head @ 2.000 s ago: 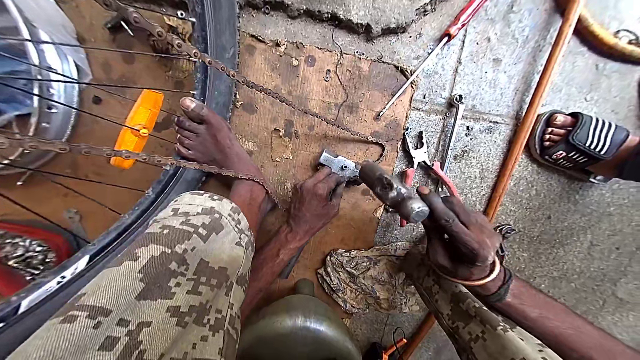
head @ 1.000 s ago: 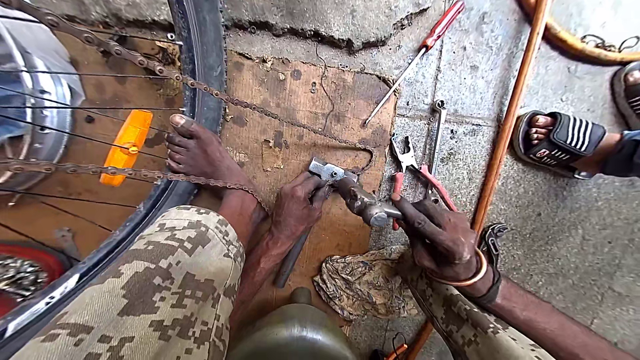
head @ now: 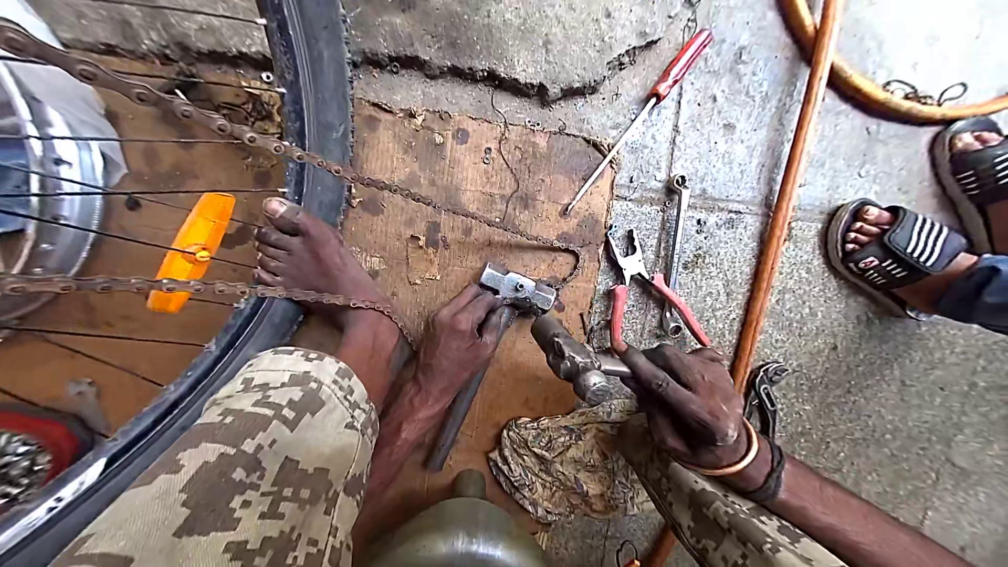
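My left hand (head: 457,339) is closed around a hammer-shaped metal tool (head: 518,287), gripping it just below its silvery head; its dark handle slants down over the brown board. A bicycle chain (head: 441,206) runs from the wheel and curls back behind that head. My left hand also lies close to the chain's lower run (head: 323,296); whether its fingers touch chain links is hidden. My right hand (head: 693,402) holds a ball-peen hammer (head: 568,354) by its metal handle, its dark head just below and right of the tool's head.
Right of the board (head: 472,157) lie red-handled pliers (head: 630,264), a wrench (head: 677,236) and a red-handled screwdriver (head: 614,153). A brown pole (head: 787,181) crosses the floor. Also near are a wheel (head: 315,94), a crumpled cloth (head: 563,465), a metal cylinder (head: 461,535) and another person's sandaled foot (head: 898,252).
The ball-peen hammer in my right hand has moved down, away from the silvery tool head. Another person's second foot has come into view at the right.
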